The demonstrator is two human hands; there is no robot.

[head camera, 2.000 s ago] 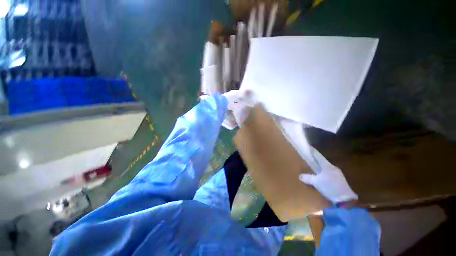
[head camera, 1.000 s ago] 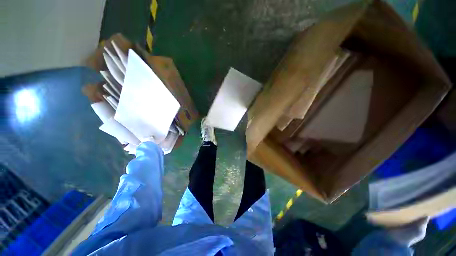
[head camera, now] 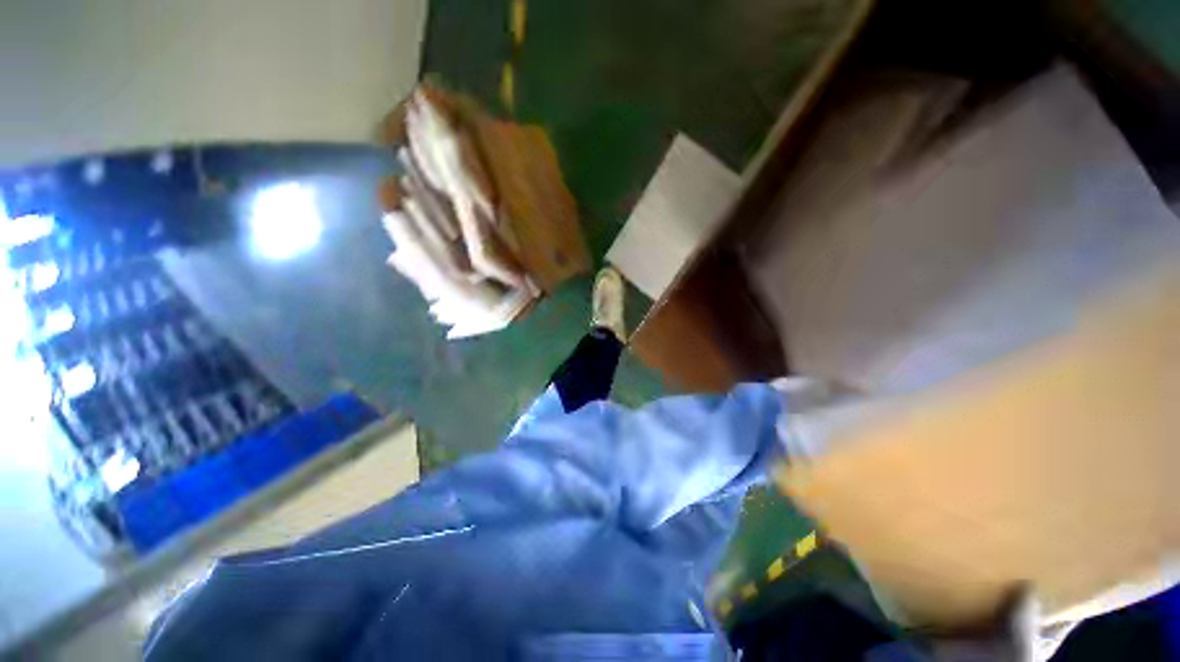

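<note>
A large brown cardboard pad [head camera: 996, 479] is blurred and close at the lower right. A large grey-white sheet [head camera: 958, 246] lies above it in view, over the big open carton [head camera: 712, 323]. My left hand [head camera: 805, 398], in a white glove, is at the sheet's lower left edge beside the pad; it is blurred and its fingers are mostly hidden. My right hand [head camera: 1029, 634] shows only as a small blurred part at the pad's lower edge, near the picture's bottom.
A smaller carton [head camera: 537, 194] with several upright white sheets [head camera: 447, 220] stands on the green floor. A loose white sheet [head camera: 676, 213] lies near my shoe [head camera: 608, 300]. Blue crates [head camera: 246, 466] and a pale bench edge [head camera: 343, 485] are at the left. Yellow-black tape [head camera: 792, 556] marks the floor.
My left arm has swung right from the smaller carton to the big carton. The brown pad has come up across the lower right. The smaller carton and loose sheet appear further right in view.
</note>
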